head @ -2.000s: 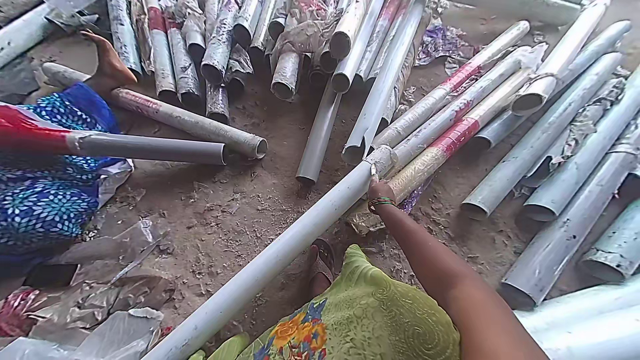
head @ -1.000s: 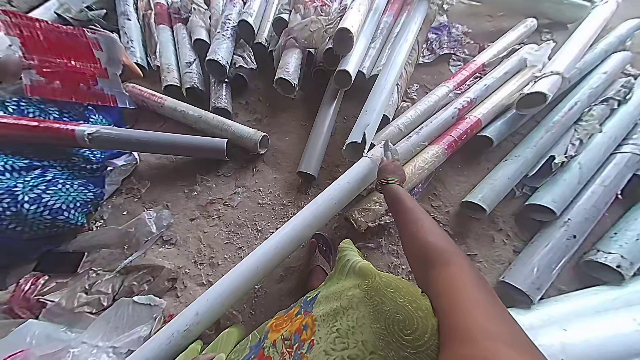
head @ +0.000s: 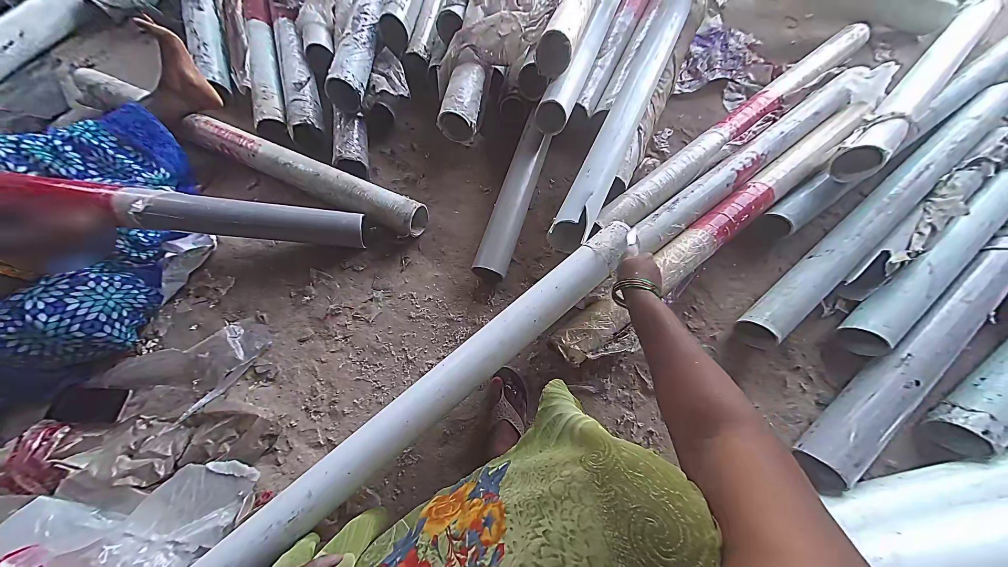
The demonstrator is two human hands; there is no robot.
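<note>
A long grey plastic pipe (head: 441,378) slants from the bottom left to the middle right. Its near part is bare; past a ragged edge of film (head: 610,242), wrapping covers the far part. My right hand (head: 639,272), with bangles at the wrist, grips a small, pale, blade-like tool (head: 632,240) against the pipe's right side at that edge. Its fingers are largely hidden. Only a sliver of skin, perhaps my left hand (head: 324,561), shows at the bottom edge by the green cloth; what it holds or touches cannot be told.
Another person's foot (head: 177,75) and blue patterned clothing are at the left, beside a grey pipe (head: 244,214) with red wrap. Many pipes lie at the back and along the right (head: 874,220). Torn plastic film (head: 181,504) litters the lower left. My foot (head: 508,409) is below the pipe.
A sheet of red and silvery film, raised at the upper left one second ago, no longer shows there. My right hand has stayed near the film edge, shifting slightly up and right since the earliest frame.
</note>
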